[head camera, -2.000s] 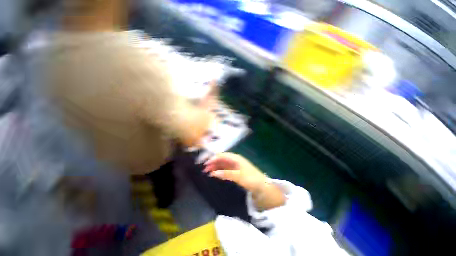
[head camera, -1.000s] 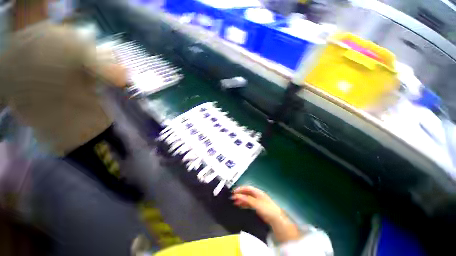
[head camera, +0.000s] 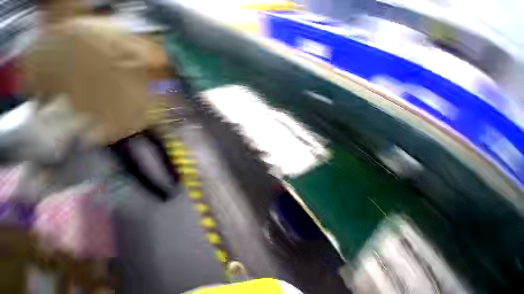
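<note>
A long white slab, likely a foam tray (head camera: 267, 129), lies on the green bench (head camera: 350, 195) near its aisle-side edge. It is blurred, and no watch faces can be made out on it. A second pale tray-like thing (head camera: 402, 261) with darker lines lies at the lower right, cut off by the frame's bottom edge. Neither my left hand nor my right hand can be made out. A small pale round shape beside my yellow garment at the bottom is too blurred to name.
A person in a tan top (head camera: 95, 74) stands in the aisle at the upper left. Blue bins (head camera: 373, 54) stand on the shelf behind the bench. A dark round thing, perhaps a stool (head camera: 296, 215), is by the bench edge. Yellow-black floor tape (head camera: 198, 195) runs along the aisle.
The view has swung along the bench. The hand seen at the lower right has left the picture. The watch tray beside it is gone from that place, and a second pale tray shows at the lower right.
</note>
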